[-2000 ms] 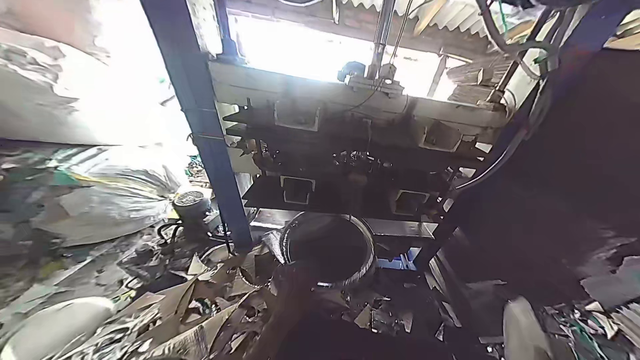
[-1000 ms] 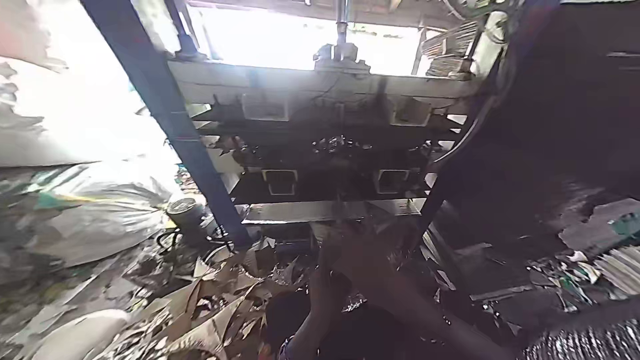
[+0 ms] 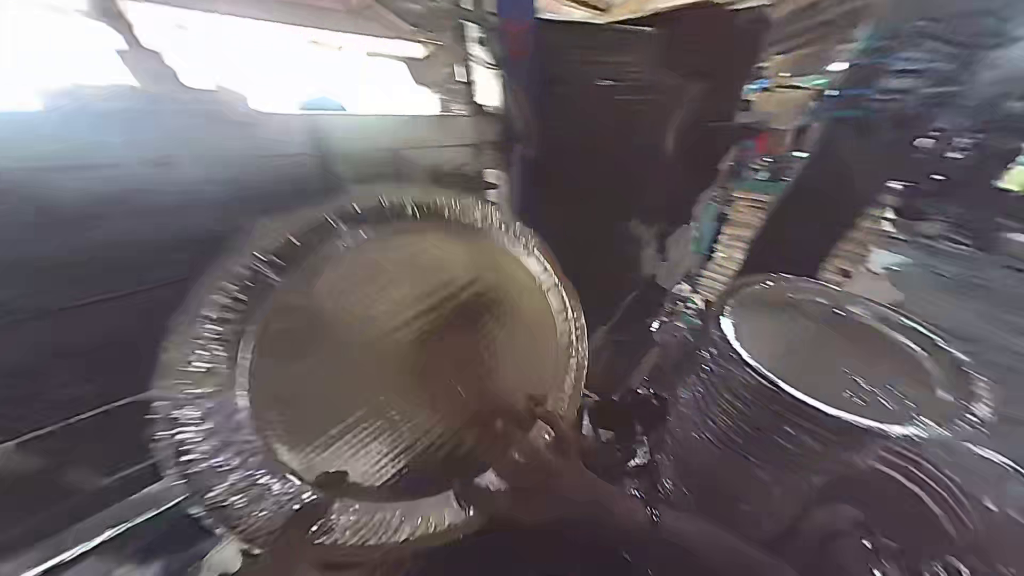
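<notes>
A stack of round, shiny plates with crimped silvery rims (image 3: 572, 320) is tilted toward me in the middle of the head view, with a dull tan-brown inner face. My right hand (image 3: 544, 448) grips its lower right rim. At the lower left edge my left hand (image 3: 308, 520) holds the rim; it is dark and blurred, and its fingers are mostly hidden. Further right stands another stack of shiny round plates (image 3: 832, 360), apart from my hands.
A dark upright panel (image 3: 608, 144) stands behind the held stack, beside a blue post (image 3: 516, 104). On the left is a grey wall (image 3: 160, 176) below bright openings. A metal bar (image 3: 112, 532) crosses the lower left. Stacked material (image 3: 736, 232) lies behind at the right.
The view has swung far from the press to the right. My hands were reaching at the press's lower plate one second ago; now they hold the shiny round stack.
</notes>
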